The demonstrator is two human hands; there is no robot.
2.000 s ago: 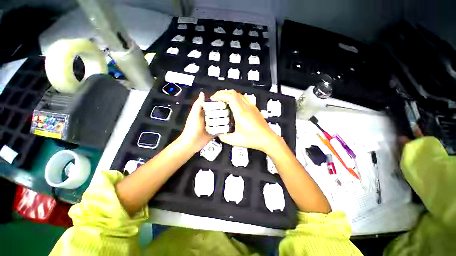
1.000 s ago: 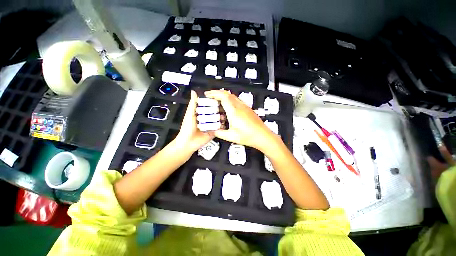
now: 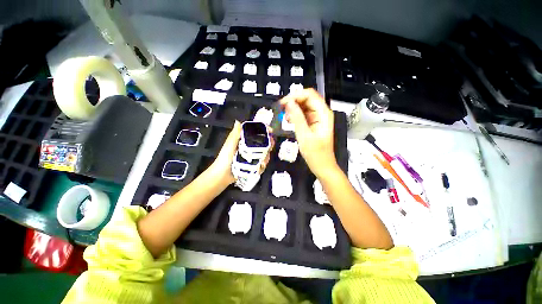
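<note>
My left hand [image 3: 229, 155] holds a stack of watch units [image 3: 248, 155] over the near foam tray [image 3: 202, 228]. The top unit shows a dark rounded-square face with a pale rim; white layers show below it. My right hand [image 3: 312, 127] is raised to the right of the stack, apart from it, with fingers bent and close together. A small blue thing [image 3: 283, 116] shows at its fingertips; whether it is gripped is unclear. White protective covers [image 3: 275, 223] fill several near-tray pockets. Dark-faced units [image 3: 176, 169] lie in the left column, one with a blue spot.
A filled foam tray [image 3: 238, 60] lies behind. A tape dispenser [image 3: 113, 139] with a large roll stands left, a tape roll [image 3: 83, 206] below it. A bottle [image 3: 369, 113], an orange-red tool [image 3: 401, 178] and a purple marker [image 3: 407, 168] are at right. A post [image 3: 139, 65] rises behind left.
My right hand has let go of the stack and moved up and right. The stack has tilted in my left hand, its dark face now showing. The coworker's arm at right has mostly left the picture.
</note>
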